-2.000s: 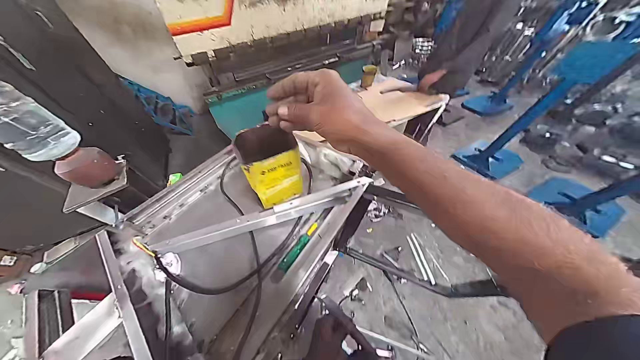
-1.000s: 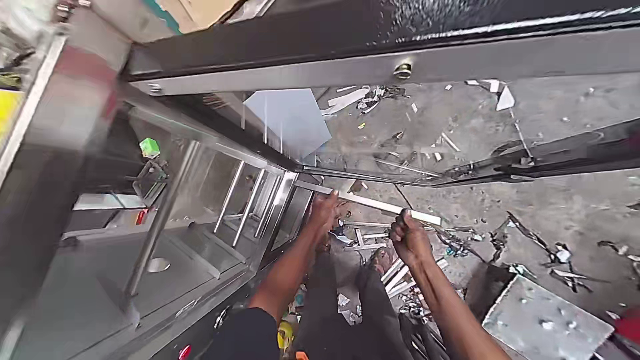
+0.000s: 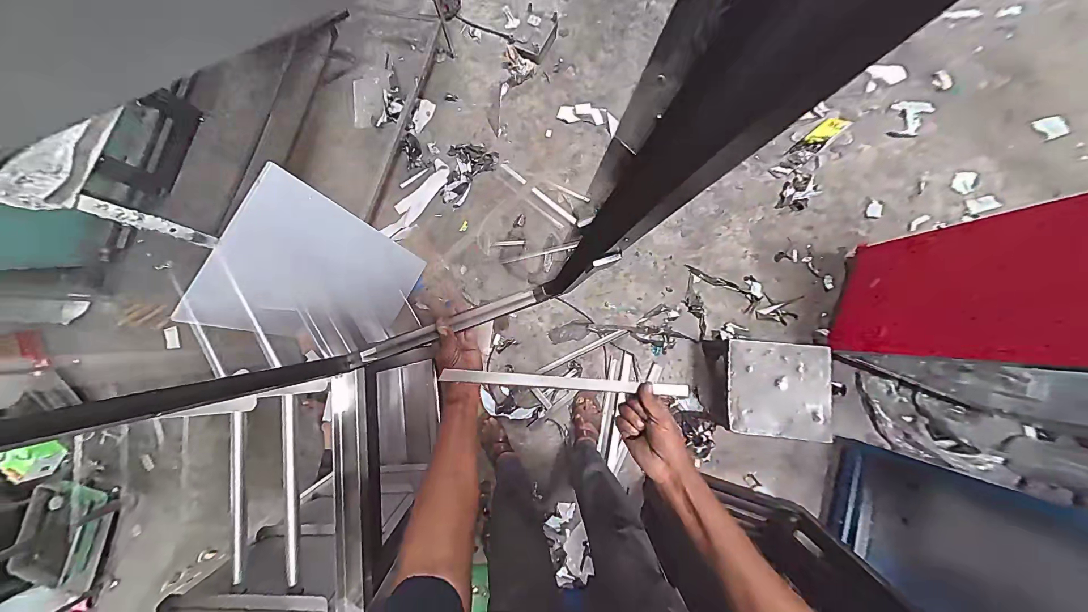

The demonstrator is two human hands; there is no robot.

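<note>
My right hand (image 3: 650, 429) is closed around the right end of a thin, light-coloured flat strip (image 3: 561, 382), thumb on top. The strip runs nearly level to the left and its other end lies over my left wrist. Up at a dark metal frame rail (image 3: 493, 313), my left hand (image 3: 459, 344) has its fingers at the rail's lower edge; whether they grip it is unclear. Left of that hand stands the frame's bright metal upright (image 3: 347, 484), with glass and metal rods beside it.
A thick black beam (image 3: 680, 144) slants across the upper middle. A pale square sheet (image 3: 297, 255) is at the left. A stained metal block (image 3: 780, 391), a red panel (image 3: 969, 280) and a blue panel (image 3: 960, 535) are at the right. Offcuts and scraps litter the floor (image 3: 739, 246) around my feet.
The view has swung far. Two seconds ago a hand was over a yellow container. One second ago both hands were at the strip; now my left hand is up at the frame rail.
</note>
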